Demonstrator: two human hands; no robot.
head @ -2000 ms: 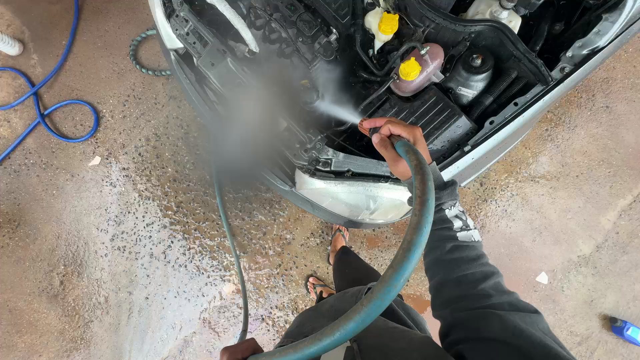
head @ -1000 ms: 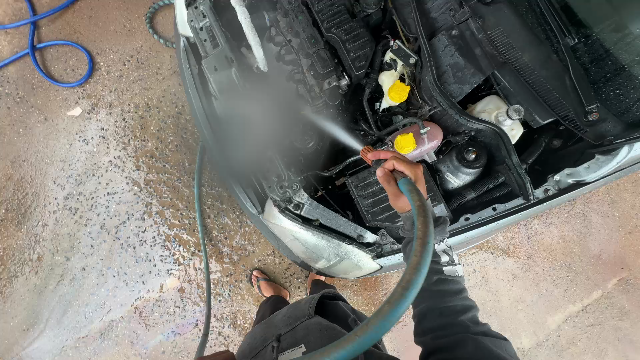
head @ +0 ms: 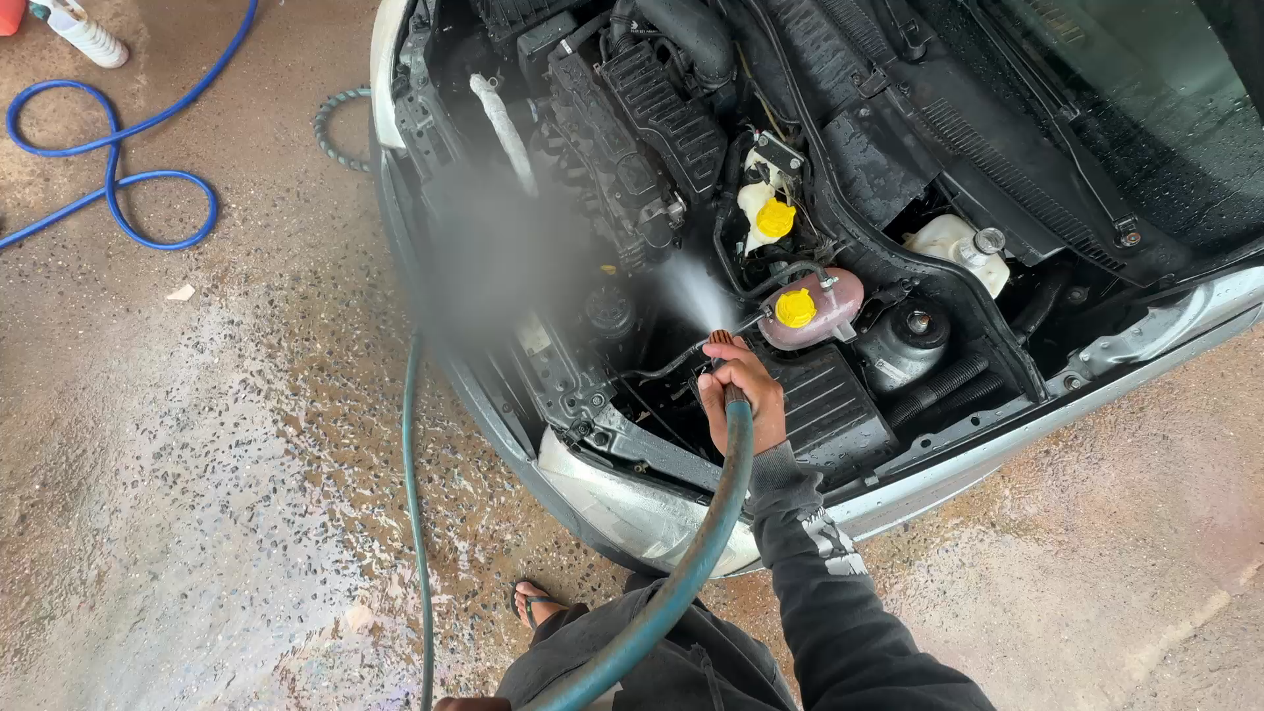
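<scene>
My right hand (head: 743,393) is closed around the orange-brown spray nozzle (head: 722,341) of a thick green hose (head: 713,533). Water sprays out of the nozzle, up and to the left over the open engine bay of a silver car. Just right of the nozzle is a pinkish coolant tank (head: 831,306) with a yellow cap; a black ribbed box (head: 825,400) lies beneath my wrist. Only a small part of my left hand (head: 474,704) shows at the bottom edge, beside the thick hose; its grip is hidden. A grey blur covers part of the car's front.
The headlight (head: 632,504) and front bumper face me. A thinner green hose (head: 415,513) runs along the wet floor left of my feet. A looped blue hose (head: 114,148) and a white bottle (head: 87,38) are at the upper left. The windshield (head: 1165,109) is at the upper right.
The spray now leaves the nozzle at a steeper upward angle than one second ago. My right hand keeps its hold on the nozzle. The view has shifted.
</scene>
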